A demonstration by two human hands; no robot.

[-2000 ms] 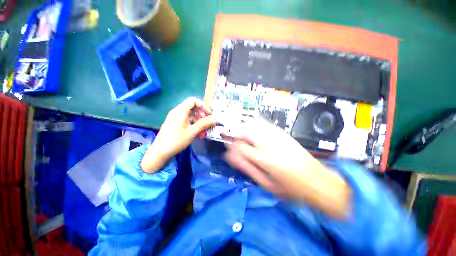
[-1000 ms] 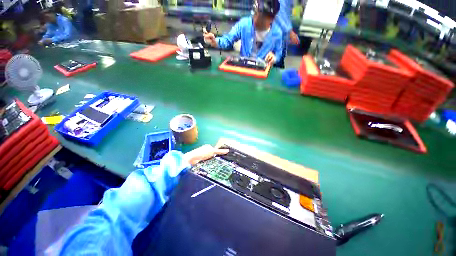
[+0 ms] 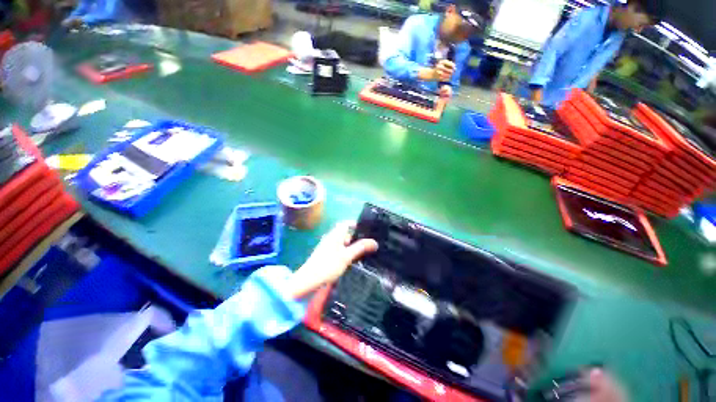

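Observation:
The open laptop base [image 3: 471, 267] lies in front of me over an orange-red foam tray [image 3: 369, 355], whose near edge shows along its front. Its long black battery, dark round fans and a yellow-orange patch show, blurred. My left hand [image 3: 334, 255] grips the laptop's left end, thumb on top, fingers partly hidden. My right hand [image 3: 606, 389] is small, blurred and cut off at the bottom edge. It is beside a dark tool-like shape [image 3: 564, 385]; its grip cannot be made out.
A small blue bin [image 3: 257, 234] and cardboard core [image 3: 301, 201] stand left of the laptop. A blue parts bin [image 3: 149, 166] lies farther left. Foam tray stacks [image 3: 542, 141] stand at right, with a tray holding a dark panel [image 3: 608, 216]. Two people in blue are across the bench.
The dark lid no longer hangs toward me, and the tray's near edge now shows. The laptop appears turned and shifted. My right hand has come in at bottom right; my left still holds the laptop's end.

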